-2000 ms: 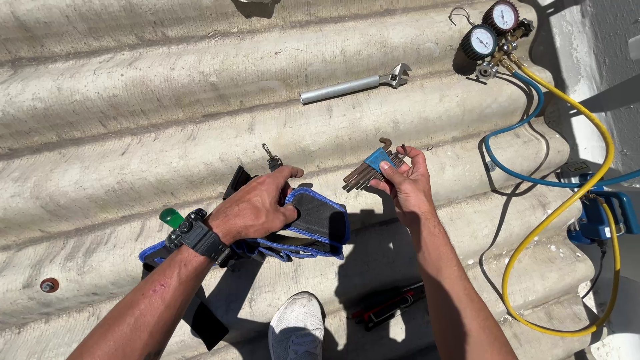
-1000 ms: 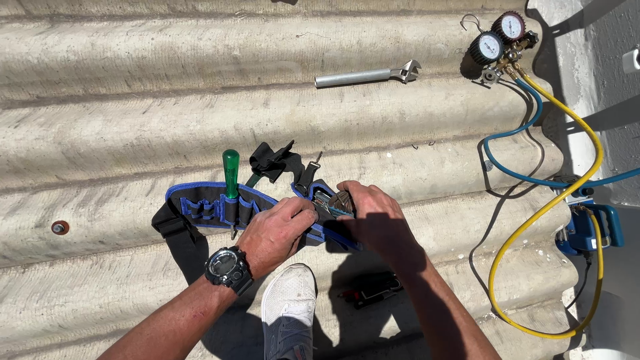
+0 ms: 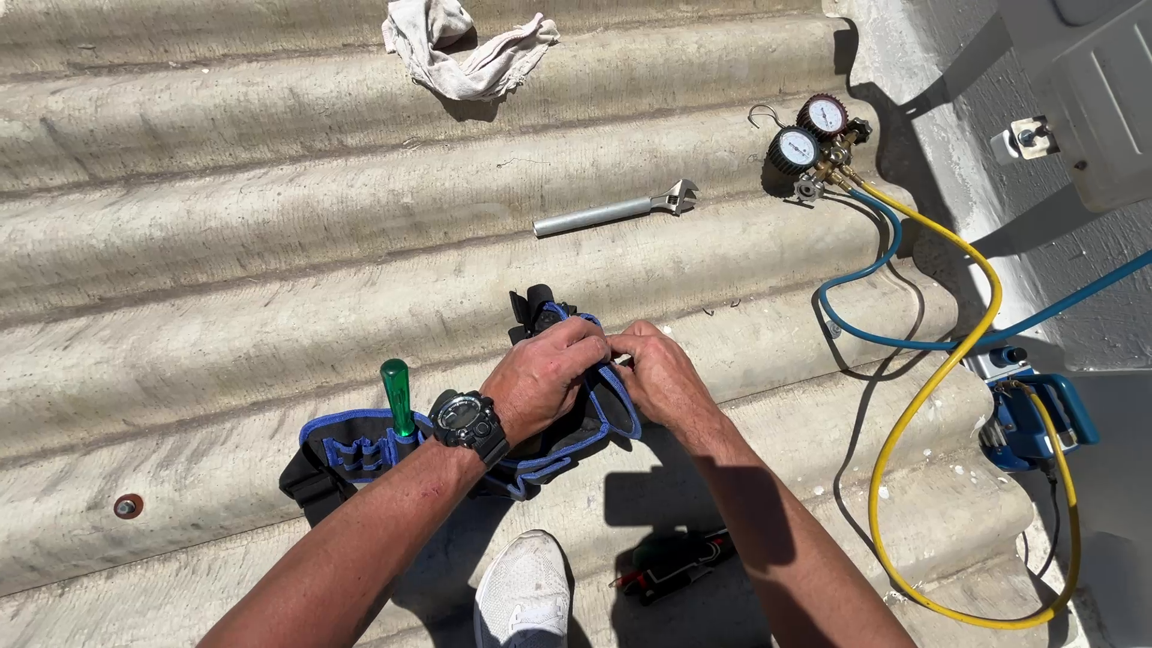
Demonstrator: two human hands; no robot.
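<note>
My left hand [image 3: 549, 373] and my right hand [image 3: 655, 373] meet at the right end of a black tool belt with blue trim [image 3: 621, 405], their fingertips together at a pouch edge. My left hand grips the pouch; what my right fingers pinch is hidden. A screwdriver with a green handle [image 3: 397, 396] stands in a loop of the belt, left of my watch. The hex key set is not visible now. Above the hands, an adjustable wrench [image 3: 616, 212] lies on the corrugated roof sheet [image 3: 270, 243].
A white rag [image 3: 472, 63] lies at the top. A manifold gauge set [image 3: 814, 144] sits at upper right, its yellow hose [image 3: 886, 459] and blue hose [image 3: 837, 310] looping down near a blue pump [image 3: 1035, 414]. Red-and-black tools [image 3: 670, 567] lie in shadow beside my white shoe [image 3: 526, 589].
Two seconds ago my right hand held a hex key set in a blue holder; one second ago both hands were at the belt pouches. Now they are together at the belt's right end.
</note>
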